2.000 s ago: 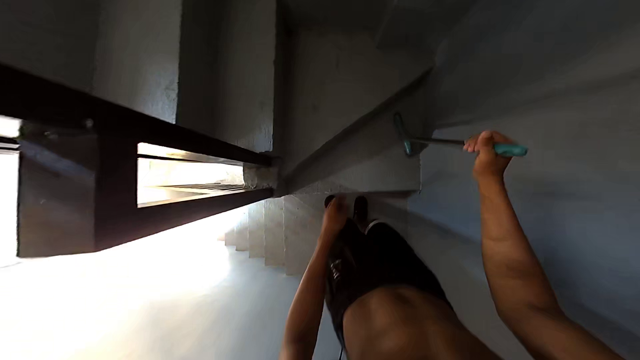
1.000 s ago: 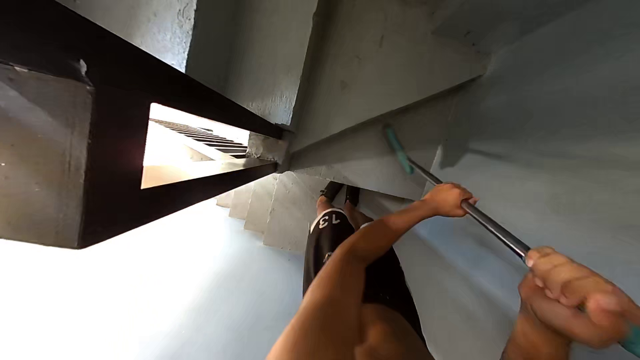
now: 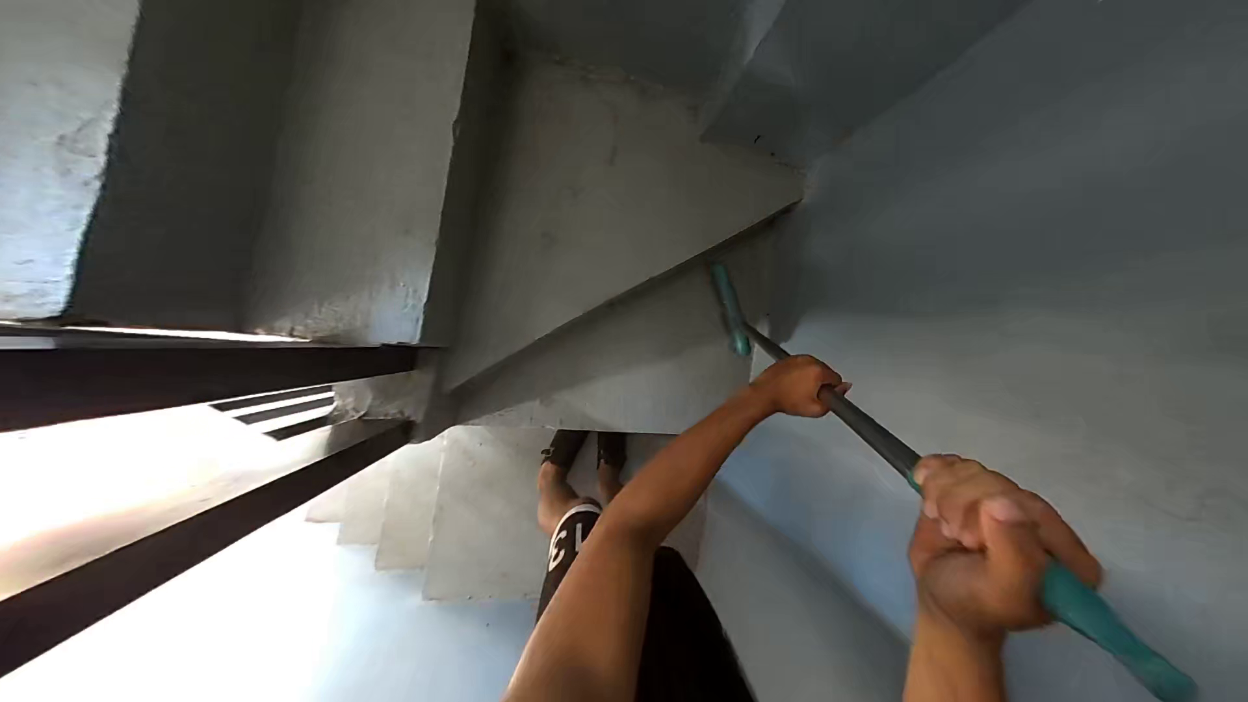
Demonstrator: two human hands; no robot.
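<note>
My left hand [image 3: 801, 384] is closed around the dark shaft of a long-handled tool, likely a broom or brush [image 3: 873, 434]. Farther back along it, my right hand [image 3: 1004, 546] grips the handle near its teal end. The tool's narrow teal head [image 3: 731, 309] is over a wedge-shaped concrete stair tread [image 3: 634, 361], close to the wall side. Whether the head touches the tread, and whether it has bristles, I cannot tell. My feet in dark footwear are at the edge of that tread.
Concrete steps [image 3: 370, 175] rise at the upper left, and lower steps [image 3: 478, 517] descend at the lower left. A dark railing [image 3: 205, 546] runs along the left, with bright light behind it. A grey-blue wall [image 3: 1053, 292] stands at the right.
Two seconds ago only my right hand held the tool, and my left hand was down by my legs. Both hands grip it in the middle frame and now.
</note>
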